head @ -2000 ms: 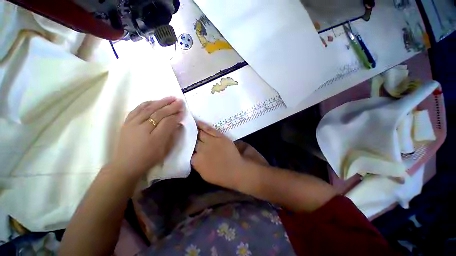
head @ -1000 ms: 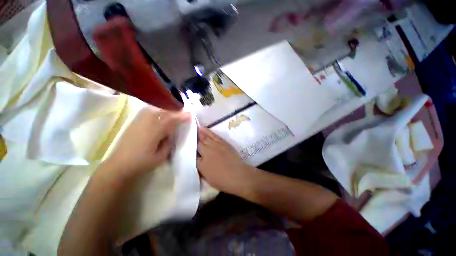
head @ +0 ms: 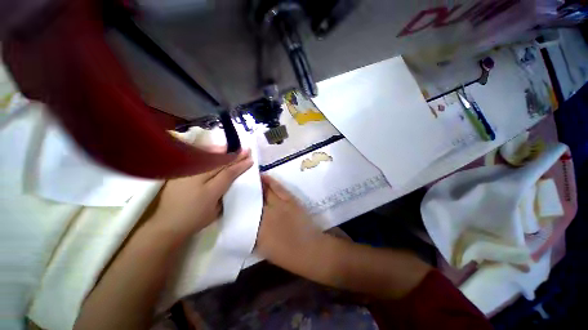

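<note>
A cream fabric panel (head: 235, 229) runs from the needle area (head: 248, 122) down over the table's front edge, with more of it draped at the left. My left hand (head: 200, 196) lies flat on the fabric, its fingertips close to the needle area, partly behind the red machine cover (head: 97, 109). My right hand (head: 284, 222) is at the fabric's right edge; its fingers point to the needle area, and whether they pinch the edge is hidden. The knurled round part (head: 276, 135) sits right of the needle area.
A white sheet (head: 367, 116) lies on the white table (head: 348, 209) right of the needle. Green and dark blue pens (head: 478, 122) lie beyond it. A pink basket (head: 564, 187) with cream cut pieces (head: 480, 200) stands at the right. The machine arm (head: 400, 32) spans the top.
The view has moved closer to the machine, whose red cover now hides more of the upper left. The fabric and both hands are nearer the needle area than two seconds ago.
</note>
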